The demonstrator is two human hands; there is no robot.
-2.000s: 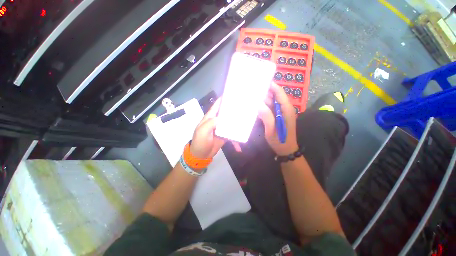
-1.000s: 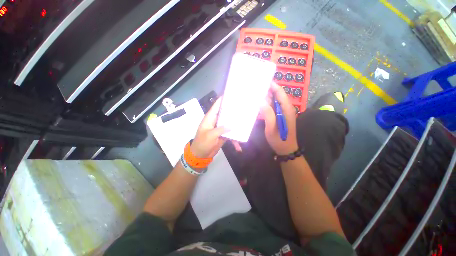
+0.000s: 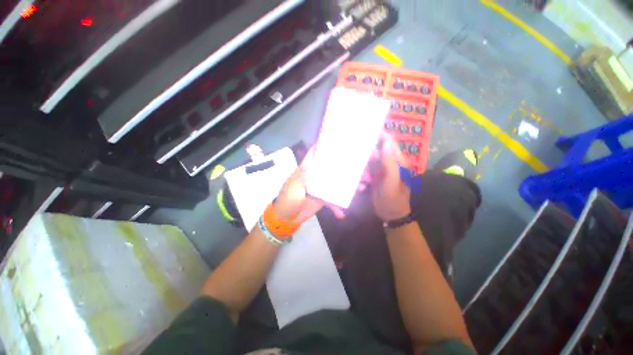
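Note:
A smartphone with a bright, washed-out screen is held upright in front of me. My left hand holds its lower left side. My right hand is at its lower right side, blurred, with a blue pen partly showing beside the fingers. Behind the phone, a red parts tray with dark round parts lies on the floor, partly hidden. A clipboard with white paper rests over my left leg, partly under my left arm.
Black racks with pale edges stand at the upper left, more racks at lower right. A taped pale box is at lower left. A blue plastic stool is at right. Yellow lines cross the grey-blue floor.
The view has shifted, so the tray, phone and clipboard appear slightly lower. My right hand has turned, and the pen now shows only partly, to the right of the fingers. The phone stays held.

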